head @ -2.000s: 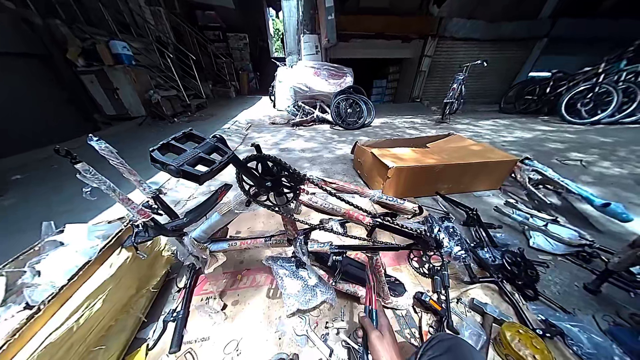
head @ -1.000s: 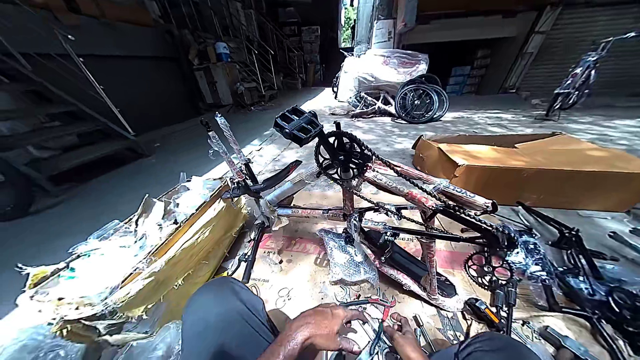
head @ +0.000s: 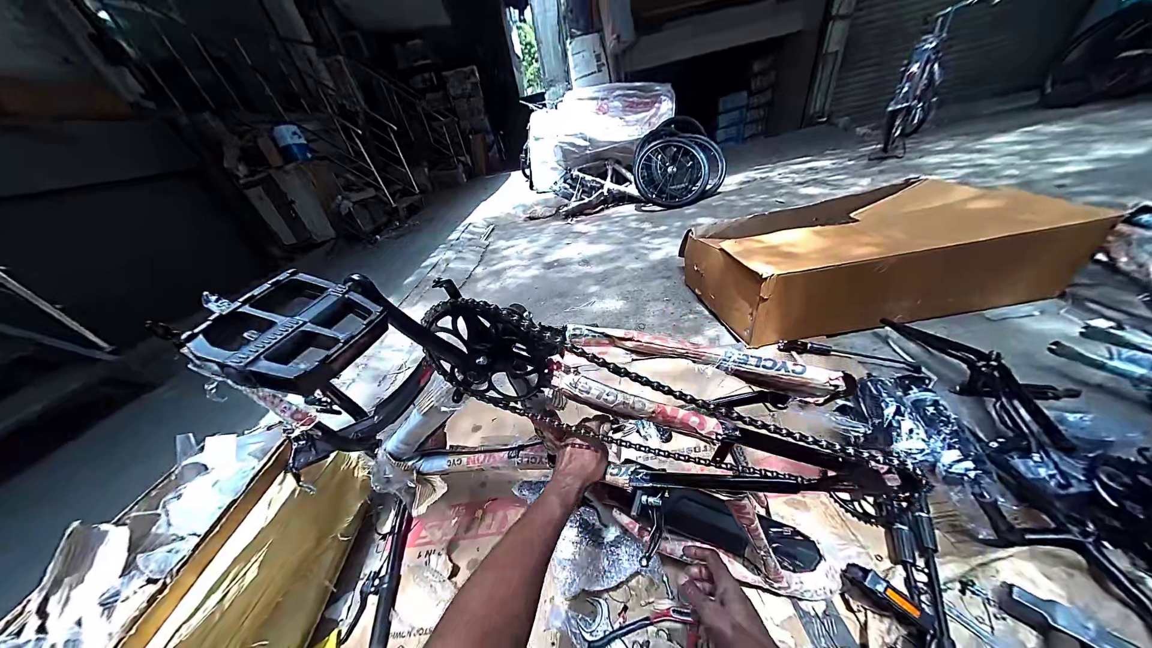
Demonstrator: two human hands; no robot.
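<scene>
A bicycle frame [head: 630, 400] in printed wrapping lies on flattened cardboard, with a black chainring [head: 493, 353], a drive chain [head: 648, 382] and a platform pedal [head: 286, 328] on its upturned crank side. My left hand [head: 576, 450] reaches in below the chainring and grips the wrapped frame tube there, its fingers partly hidden by tube and chain. My right hand [head: 715, 594] is lower right, fingers curled, beside red-handled pliers [head: 648, 621]; whether it holds anything is unclear. An open-end wrench [head: 589, 621] and bubble wrap [head: 598, 549] lie between the hands.
An open cardboard box [head: 900, 261] stands behind the frame. Torn yellow wrapping [head: 261, 558] and clear plastic lie at left. At right are more black bicycle parts [head: 999, 387], an orange-reflector pedal [head: 886, 598] and a hammer [head: 1048, 616]. Wheels [head: 670, 169] and a standing bicycle [head: 918, 85] are farther back.
My left hand has moved from low near the pliers up to the frame beneath the chainring. The view has swung, and the pedal looks larger and nearer.
</scene>
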